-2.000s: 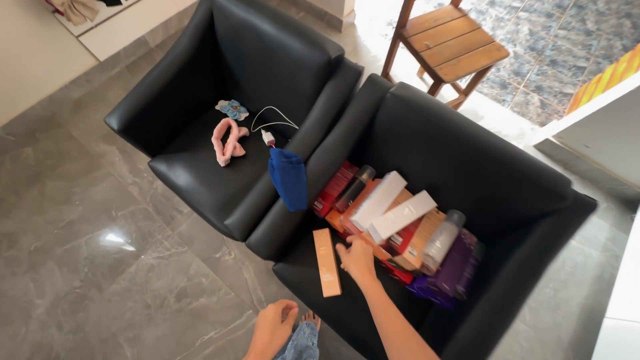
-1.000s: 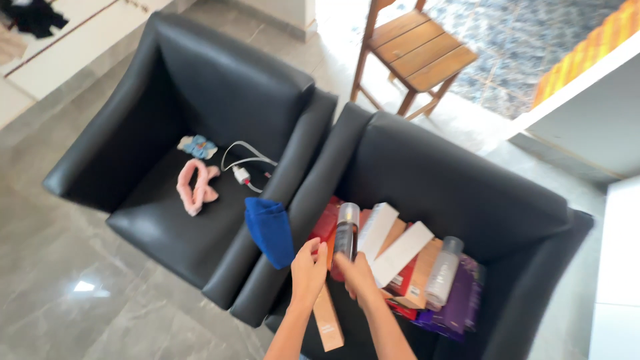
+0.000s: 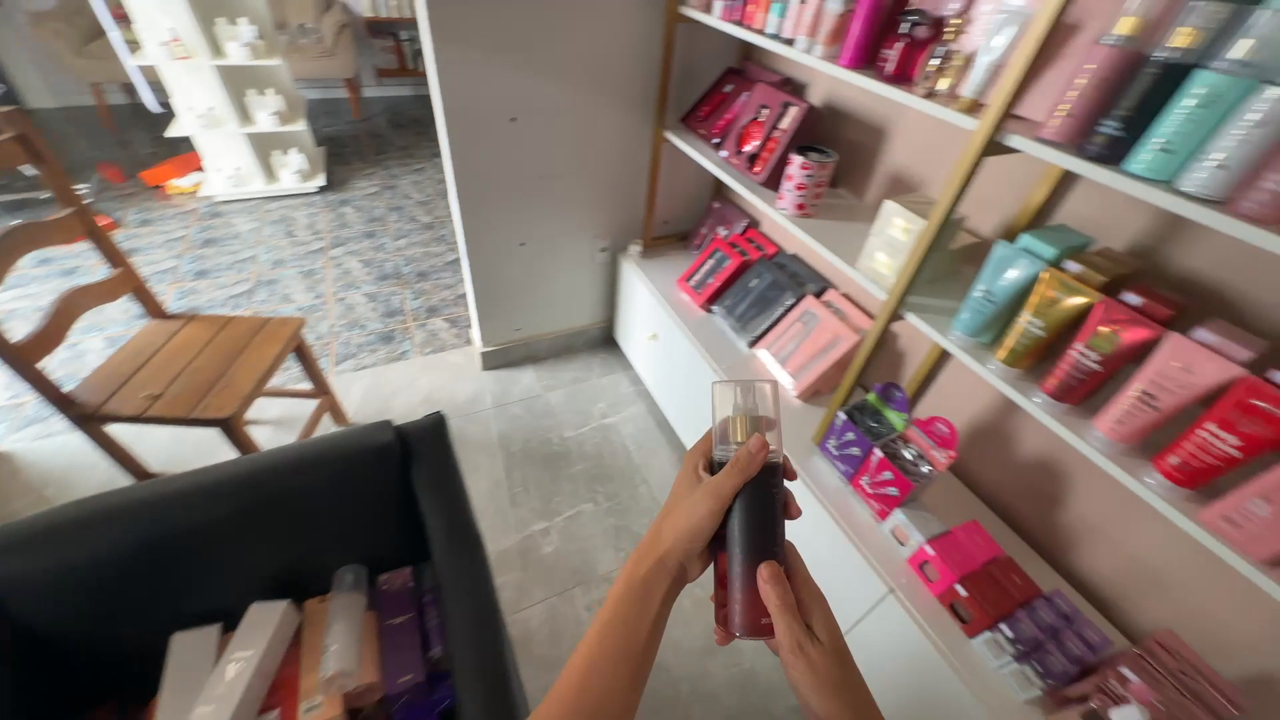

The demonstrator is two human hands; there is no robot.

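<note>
A dark spray bottle (image 3: 750, 540) with a clear cap and a gold-coloured collar is held upright between both hands. My left hand (image 3: 705, 500) wraps its upper part, the thumb just below the cap. Lower down, my right hand (image 3: 795, 610) grips the bottle near its base, thumb across the front. At the lower left, a black armchair (image 3: 230, 490) holds white boxes (image 3: 245, 665), orange-brown and purple boxes, and a bottle with a clear cap (image 3: 345, 630).
Shelves (image 3: 830, 235) on the right carry cosmetic tubes (image 3: 1110, 350), bottles and boxed sets (image 3: 765, 130). Beneath them runs a white cabinet (image 3: 660, 345) with more boxes on top. A wooden chair (image 3: 190, 365) stands at the left, beside a grey wall (image 3: 540, 170).
The view has swung right, from the two armchairs to the shelves. A dark bottle, among the boxes on the armchair earlier, is now lifted in both hands.
</note>
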